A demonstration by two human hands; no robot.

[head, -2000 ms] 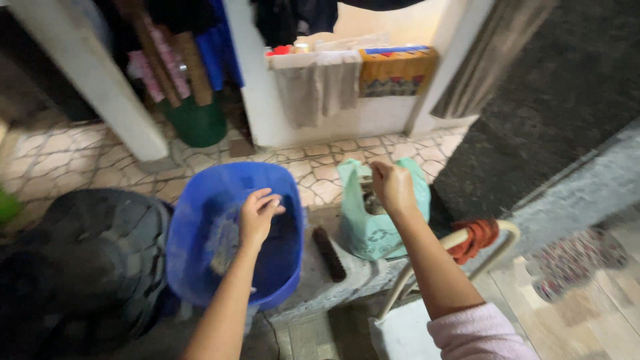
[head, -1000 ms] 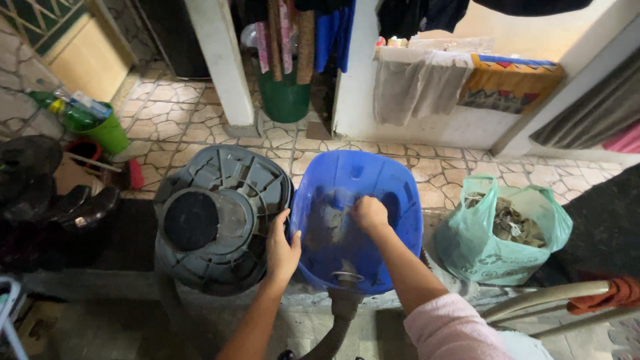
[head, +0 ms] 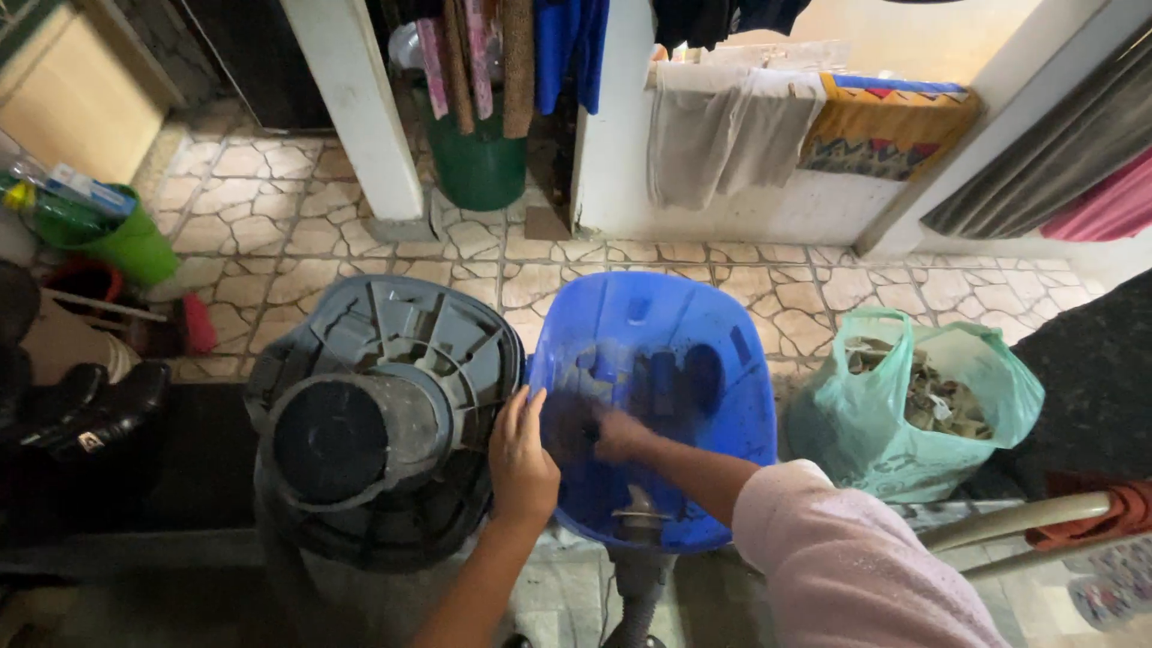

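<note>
The blue plastic vacuum canister [head: 738,513] stands tilted in front of me, its inside dusty and a hose [head: 641,598] at its near side. My left hand [head: 525,468] holds its left rim. Inside, my right hand [head: 623,436] is blurred by motion, fingers closed on a dark thing that looks like a brush. Left of the canister, touching or nearly so, lies the grey vacuum motor head [head: 468,324], upturned, with its round dark-ended filter part [head: 333,441] on top. A green plastic bag [head: 855,441] of grey debris stands to the right.
Behind lies a stone-pattern tiled floor [head: 576,256] with a white post [head: 360,108] and a dark green bin [head: 477,162]. Black shoes [head: 112,405] and a light green bucket [head: 139,238] are at left. A tubular chair frame [head: 1017,522] with an orange cloth [head: 1098,517] is at lower right.
My right hand was over the green bag and is now inside the canister. My left hand has moved from over the canister to its left rim. The brush beside the canister has left the ledge.
</note>
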